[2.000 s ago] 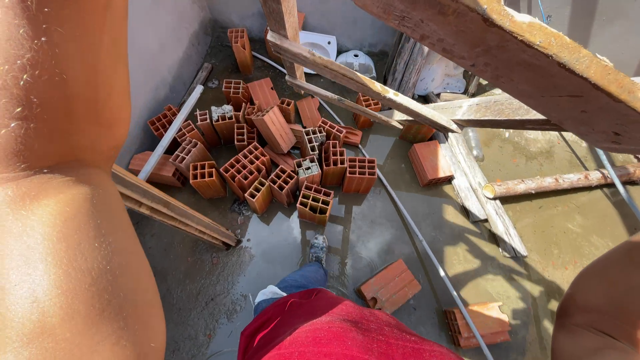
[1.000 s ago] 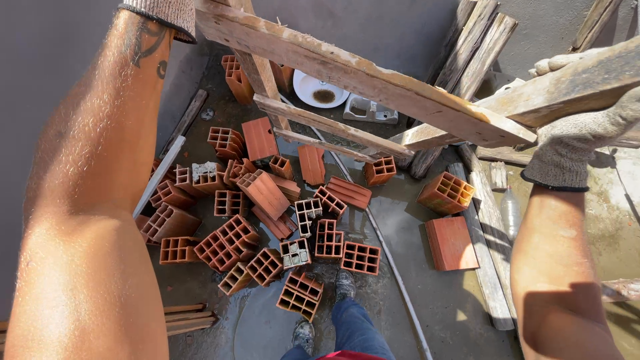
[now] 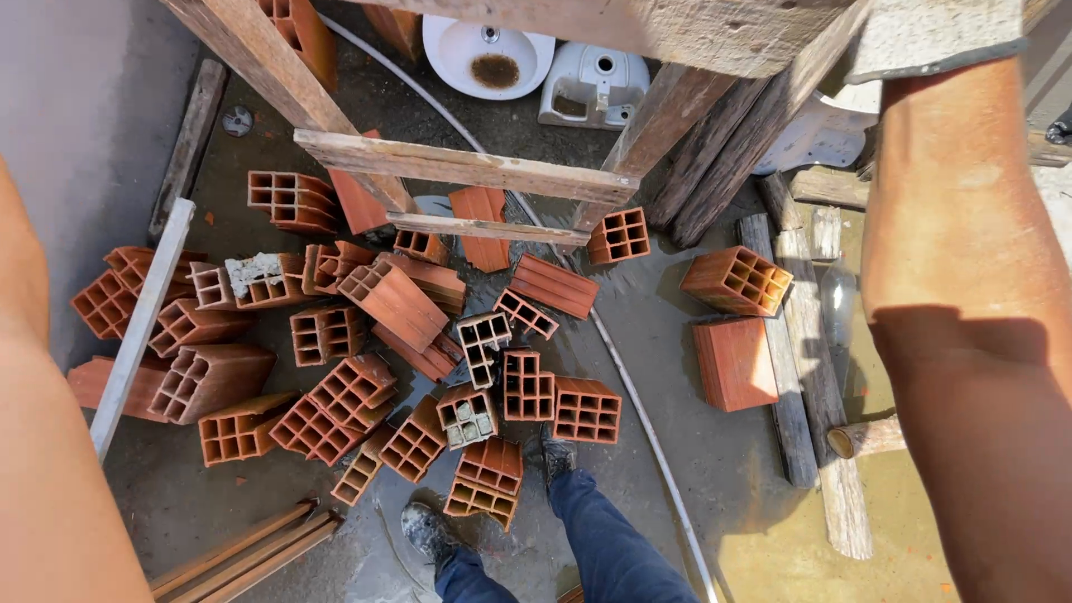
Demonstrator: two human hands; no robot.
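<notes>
At the top right, my right hand (image 3: 938,38) wears a pale work glove; only its cuff and back show, beside the upper end of a wooden ladder-like frame (image 3: 469,167). Whether its fingers are closed on the wood is hidden. The frame has two slanting legs, thin cross-slats low down and a thick board (image 3: 737,33) across the top edge. Only my left arm shows, along the left edge; the left hand is out of view. Below the frame lies a loose heap of hollow clay bricks (image 3: 335,410), some bearing grey mortar.
A white washbasin (image 3: 488,54) and its pedestal (image 3: 595,88) lie behind the frame. A thin pipe (image 3: 636,394) crosses the wet floor near my boots (image 3: 431,532). Old planks (image 3: 808,377), a plastic bottle (image 3: 837,301) and two bricks are on the right; a metal bar (image 3: 142,327) leans left.
The view has shifted. Both gloved hands were in sight a second ago, the right one at a wooden beam; now the left is out of view and the right is at the top edge.
</notes>
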